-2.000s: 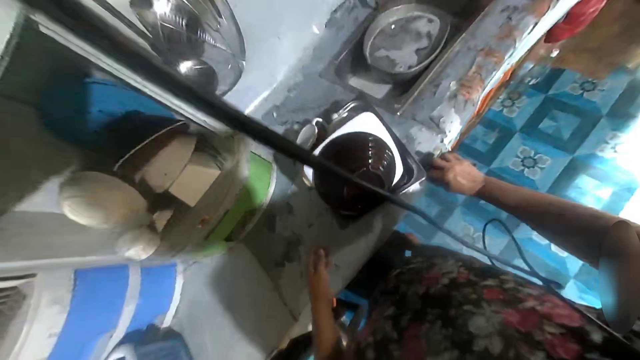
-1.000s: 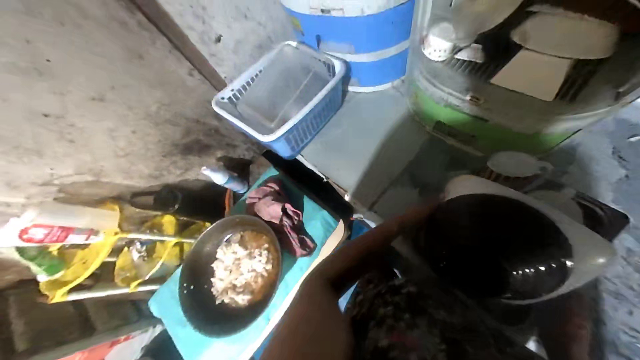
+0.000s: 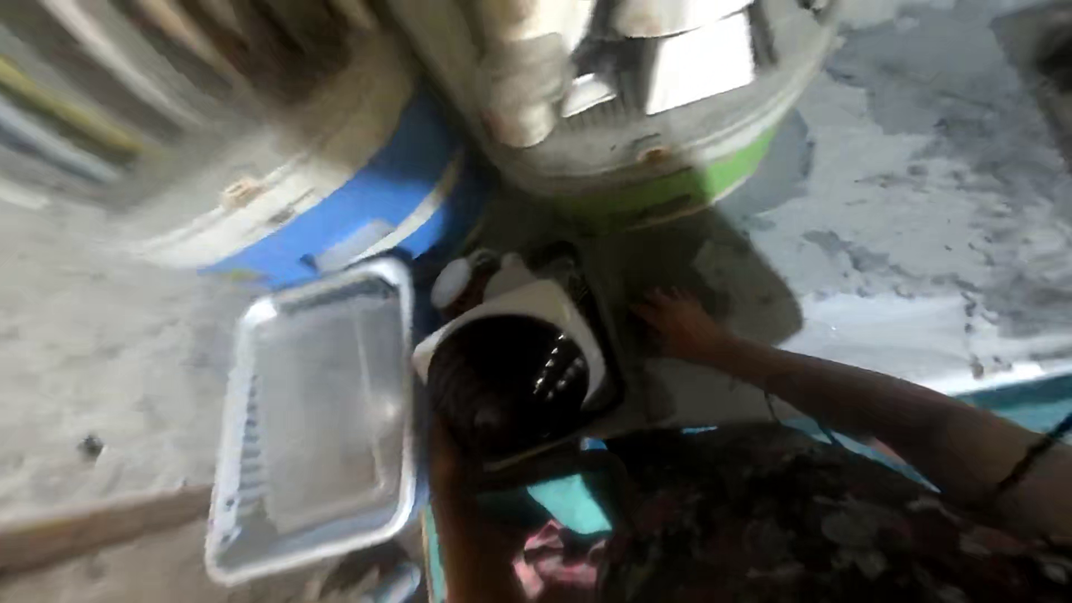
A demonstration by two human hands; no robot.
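A dark, glossy round vessel (image 3: 511,385) with a white, squarish rim (image 3: 540,297) stands on a black tray (image 3: 618,368) near the middle of the view. My left hand (image 3: 448,427) is at the vessel's lower left side. It is dark and blurred, and its fingers cannot be made out, so its hold is unclear. To the right of the tray, my right hand (image 3: 678,322) lies over the grey counter (image 3: 720,285) with its fingers apart and nothing in them. Small cups or jars (image 3: 452,280) stand behind the rim.
A white plastic basket (image 3: 406,469) lies just left of the vessel. Behind are a blue and white round container (image 3: 335,222) and a green-banded one (image 3: 670,188) holding dishes. A pink cloth (image 3: 557,557) on a turquoise surface (image 3: 574,502) is below, near my body.
The vessel and black tray, near the sink two seconds ago, now stand beside the white basket. My right hand has left the counter's edge by the sink. The view has swung widely.
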